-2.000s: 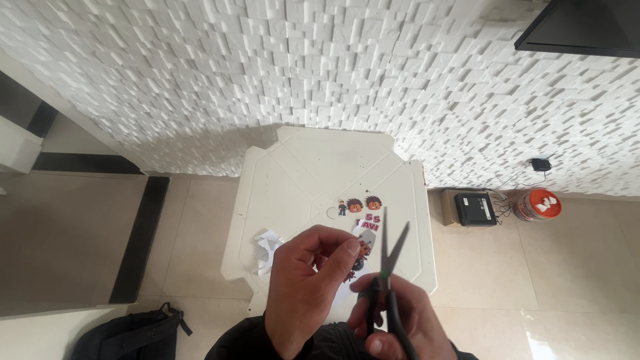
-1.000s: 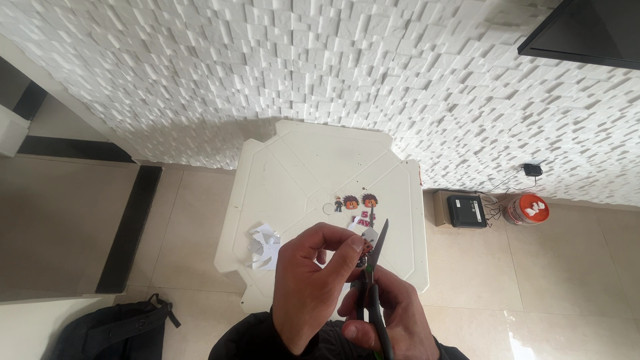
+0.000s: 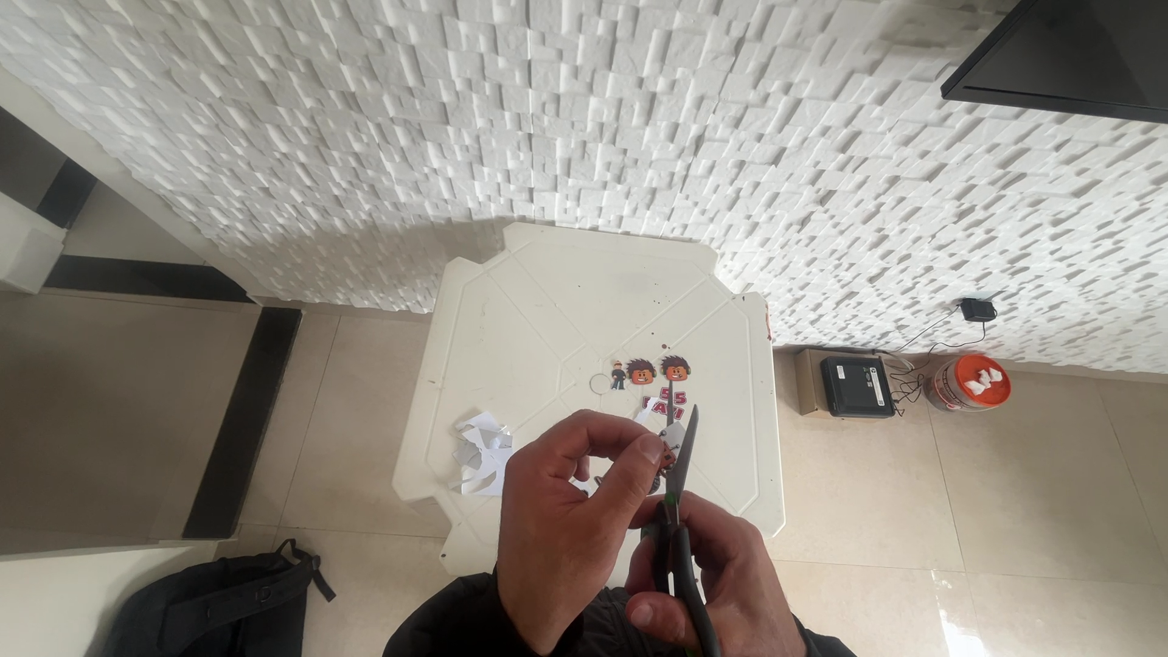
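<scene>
My left hand [image 3: 579,511] pinches a small printed paper cutout [image 3: 669,449] between thumb and forefinger. Black-handled scissors [image 3: 680,511] are in my right hand [image 3: 721,575], their blades slightly parted and pointing up beside the cutout. Beyond the blades, on a white plastic table [image 3: 584,292], lie two cartoon head cutouts [image 3: 675,368] and a small cartoon figure cutout [image 3: 619,375]. Red printed lettering cutouts [image 3: 659,408] lie just below the heads. White paper scraps [image 3: 484,453] are heaped left of my left hand. My fingers hide part of the held piece and some prints beneath.
A textured white wall [image 3: 584,109] stands behind the table. On the floor at right are a black device [image 3: 856,386] against a cardboard box, cables, and a tub with a red lid [image 3: 982,380]. A black backpack [image 3: 219,602] sits at lower left. A dark screen [image 3: 1077,64] hangs upper right.
The scissors' blades were wide apart two seconds ago and stand closer together now. Both hands have stayed near each other over the table.
</scene>
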